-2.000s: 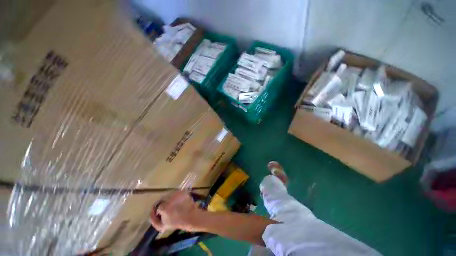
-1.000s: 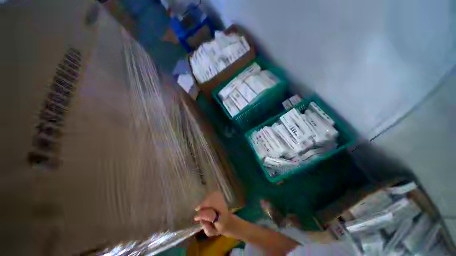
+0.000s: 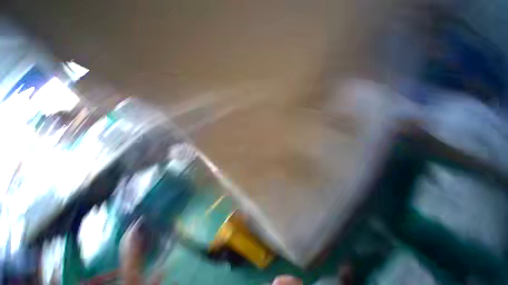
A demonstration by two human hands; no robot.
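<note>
The picture is strongly blurred. A large brown carton stack in clear film fills the middle, close in front, its lower corner pointing down. A yellow part of the pallet truck shows below it. A skin-coloured shape at the lower left looks like my left hand; its grip is too blurred to tell. A small skin-coloured piece at the bottom edge may be my right hand, almost wholly cut off. What either hand touches is hidden.
Green crates with white packets stand on the green floor at the right. A blurred blue object is at the upper right. A long bench with bright, cluttered items runs along the left, with a green container beside it.
The view has swung left, so the stack now sits mid-picture and the crates lie at the right edge. The hand seen against the stack's lower edge is no longer clear there.
</note>
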